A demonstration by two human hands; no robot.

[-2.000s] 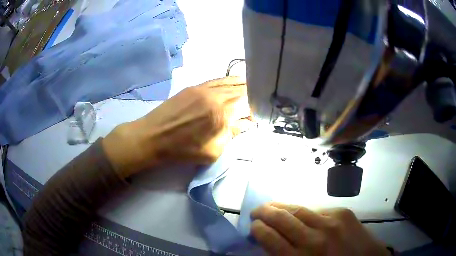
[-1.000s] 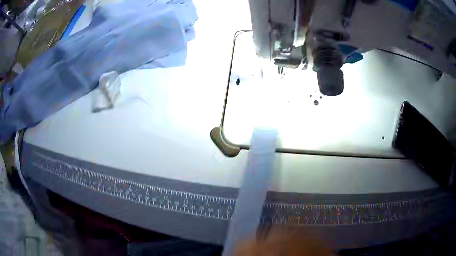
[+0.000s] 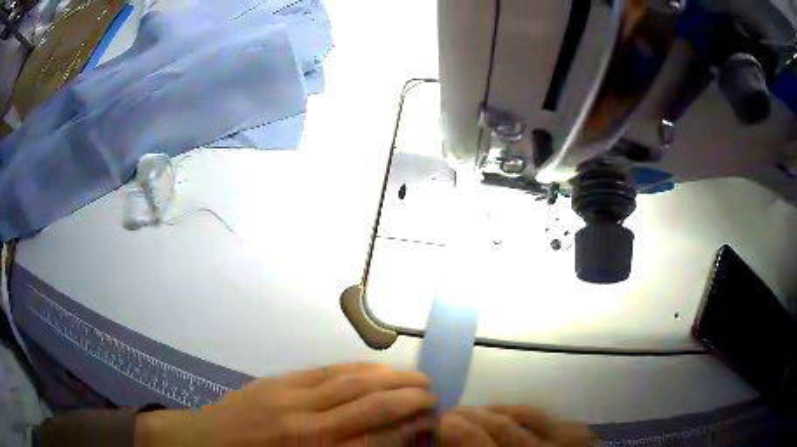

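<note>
A light blue folded strip [image 3: 450,349] lies on the machine bed and runs from the bright lamp area towards me over the bed's front edge. My left hand [image 3: 306,406] lies flat at the near table edge, its fingertips at the strip's left side. My right hand [image 3: 511,428] is low in the view, partly cut off and slightly blurred, at the strip's near end. The fingers of both hands meet there and hide that end. Whether either hand grips the strip cannot be made out. The sewing machine head [image 3: 533,87] stands above; glare hides the needle area.
A stack of light blue cut pieces [image 3: 175,105] lies upper left, with a small crumpled white piece [image 3: 150,192] and loose thread beside it. A tan tab [image 3: 367,319] sits at the bed's corner. A black phone-like oblong [image 3: 747,319] lies right. Ruler tape [image 3: 114,345] follows the table edge.
My left hand, out of view one second ago, is back at the near edge beside the strip. My right hand shows more clearly. The strip shows shorter, and the camera view has shifted.
</note>
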